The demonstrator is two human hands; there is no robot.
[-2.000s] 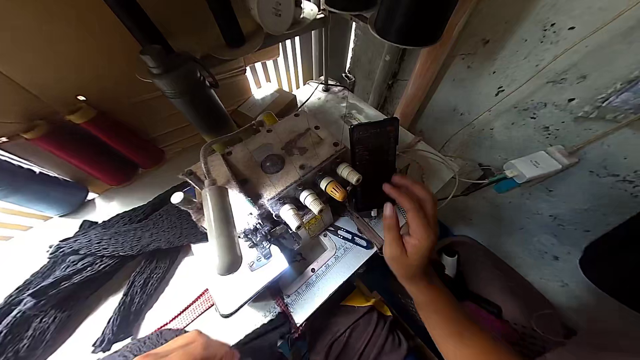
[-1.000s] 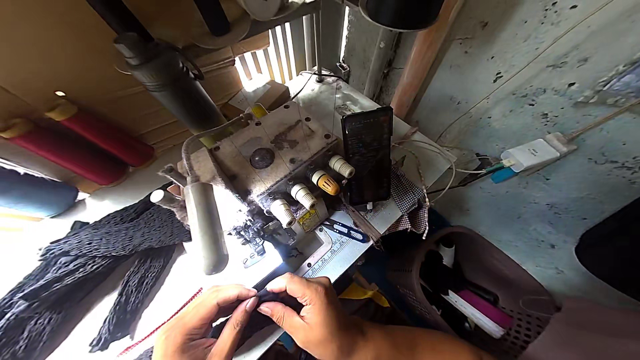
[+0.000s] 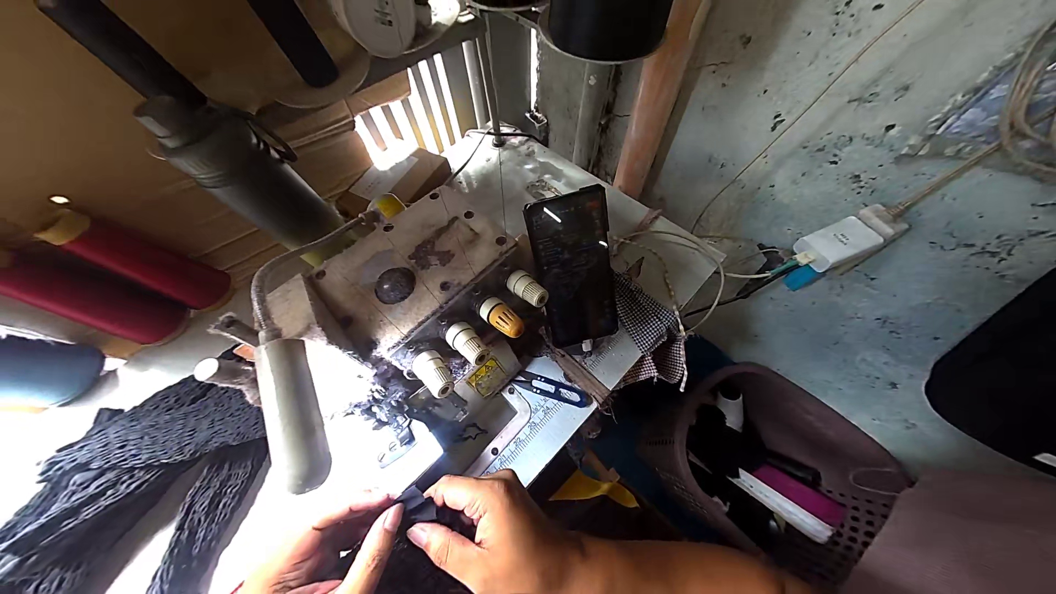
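My left hand (image 3: 330, 549) and my right hand (image 3: 495, 528) pinch a small piece of dark fabric (image 3: 417, 505) between them, at the bottom centre, in front of an overlock sewing machine (image 3: 412, 272). The machine's lamp (image 3: 293, 417) lights the needle area. Tension dials, one of them orange (image 3: 502, 318), line its front. A smartphone (image 3: 573, 264) leans upright at the machine's right side. Blue thread snips (image 3: 553, 389) lie on the ruled table edge below it. Dark knitted fabric (image 3: 165, 445) is heaped at the left. Part of the held fabric is hidden by my fingers.
Red thread cones (image 3: 140, 256) and a blue cone (image 3: 49, 371) stand at the left. Checked cloth (image 3: 652, 330) hangs by the table corner. A perforated plastic basket (image 3: 784, 396) with things in it is at the lower right. A white adapter (image 3: 837, 242) and cables run along the wall.
My right hand, two seconds ago raised near the phone, has come down to the left beside my left hand. Both hands have held the dark fabric since the frame of one second ago.
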